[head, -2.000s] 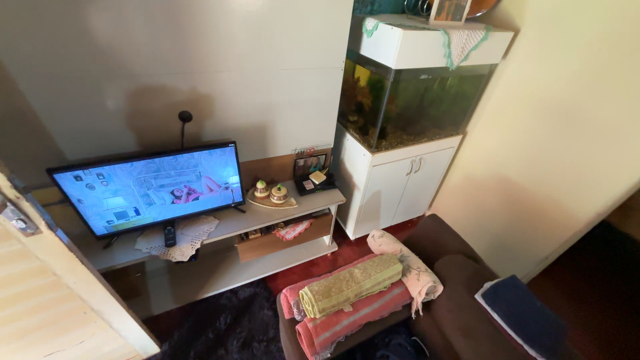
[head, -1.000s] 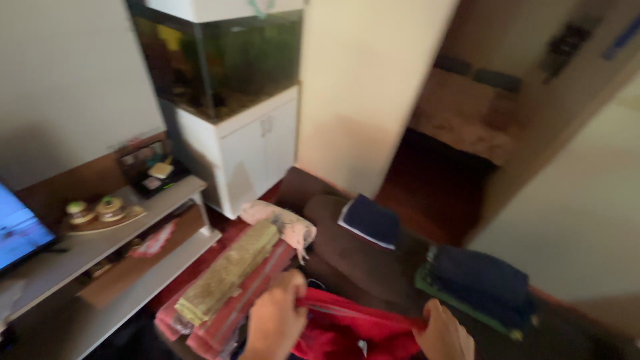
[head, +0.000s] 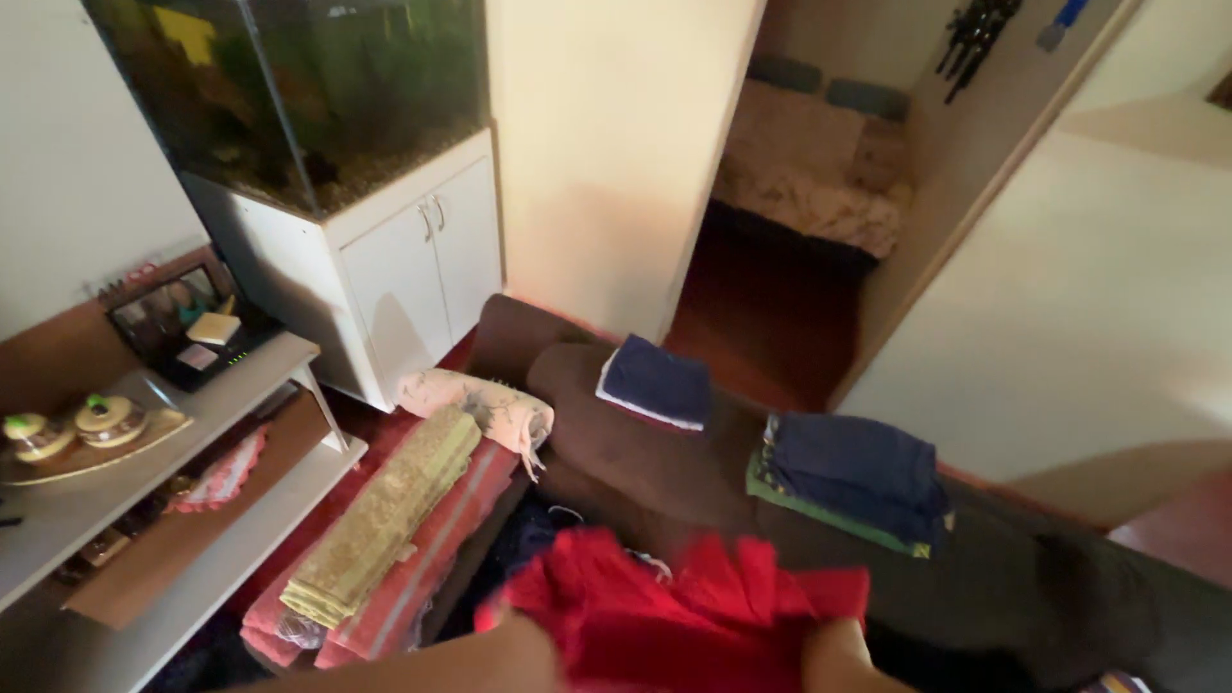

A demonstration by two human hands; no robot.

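A red cloth [head: 674, 606], blurred, is stretched between my two hands at the bottom centre. My left hand [head: 515, 640] grips its left side and my right hand [head: 835, 645] its right side; the fingers are mostly hidden by the fabric. Beyond it, on the brown sofa [head: 626, 452], lie a small folded navy cloth [head: 659, 380] and a stack of folded dark blue fabric [head: 857, 472] over a green one. To the left rest a folded yellow-green textile [head: 385, 520] on pink-red striped ones [head: 452, 539], with a rolled cream patterned cloth [head: 481, 404] behind.
At the left stands a shelf unit [head: 221, 404] with lidded pots [head: 111, 421] and a black device. An aquarium [head: 308, 96] sits on a white cabinet [head: 414, 250]. A doorway beyond the sofa shows a bed [head: 808, 164]. Dark fabric lies beneath the red cloth.
The view has swung right from the television. Hands and red cloth, absent from the earliest frame, appear one second ago; the cloth is now raised and bunched higher between my hands.
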